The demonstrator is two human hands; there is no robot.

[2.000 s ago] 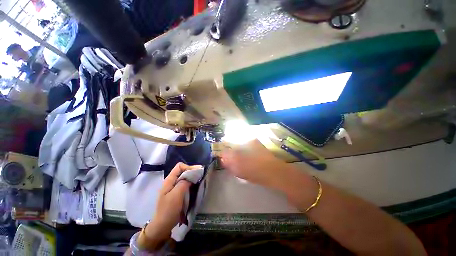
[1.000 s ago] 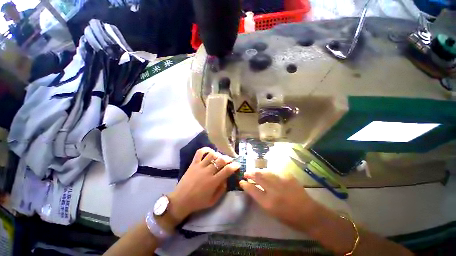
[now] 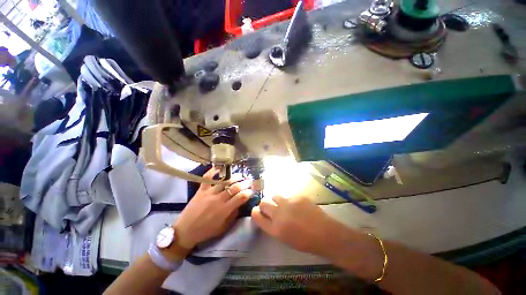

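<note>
A grey and black knit garment panel [image 3: 230, 237] lies on the white sewing table, its dark part under the needle area of the sewing machine [image 3: 259, 124]. My left hand [image 3: 214, 208] lies flat on the dark part, just left of and below the presser foot, fingers reaching to it. My right hand [image 3: 288, 220] is at the right edge of the dark part, fingertips bent together on the cloth. Lamp glare hides the needle and part of the seam. The machine has a green front panel [image 3: 478, 109] with a bright white screen.
A heap of grey-and-black pieces [image 3: 86, 155] lies left, over a printed plastic bag [image 3: 63, 248]. A blue and yellow-green pen-sized tool [image 3: 352, 195] and a black smartphone [image 3: 360, 167] lie right of the needle. A red plastic basket [image 3: 265, 22] stands behind the machine.
Two seconds ago my left hand held up a bunched fold of the panel; it then came down flat beside the presser foot. Since one second ago the view has tilted and the hands remain on the cloth.
</note>
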